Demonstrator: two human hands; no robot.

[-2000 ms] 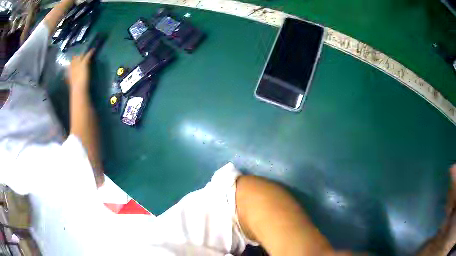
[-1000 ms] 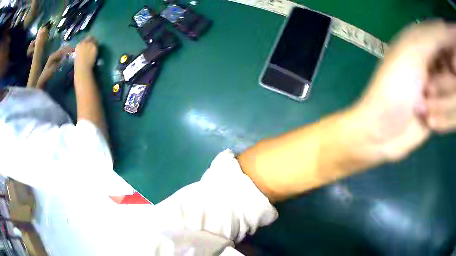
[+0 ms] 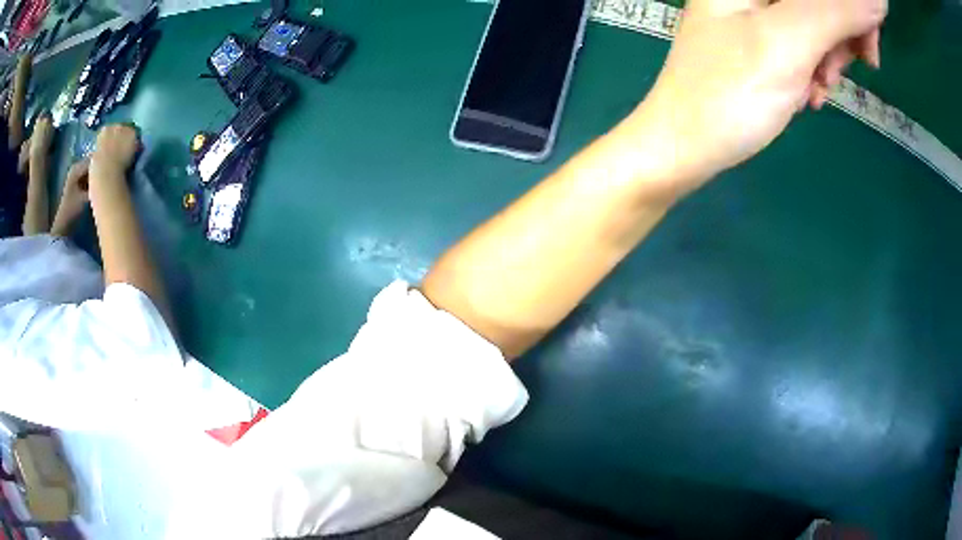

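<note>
My left hand (image 3: 754,79) is at the upper right, at the far strip, its top cut off by the frame's edge. Its fingers curl downward and away, and I cannot tell whether they hold anything. My left arm crosses the bench from the lower left. My right hand is not in view. The smartphone (image 3: 522,79) lies with its black screen up, left of my left hand, its far end cut off. Several black device units (image 3: 253,111) lie in a loose pile further left, some with pale boards, with small yellow-gold rounds (image 3: 197,142) beside them.
The dark-green bench (image 3: 675,348) is bordered by a curved, marked whitish strip (image 3: 886,116). A neighbour's hand (image 3: 116,148) and white-sleeved arm are at the left. More black units (image 3: 111,69) lie at the far left. A small unclear object (image 3: 821,531) shows at the bottom edge.
My left arm has swung up from the lower right, and my left hand is now over the far strip. The view has shifted, so the phone and devices appear further left.
</note>
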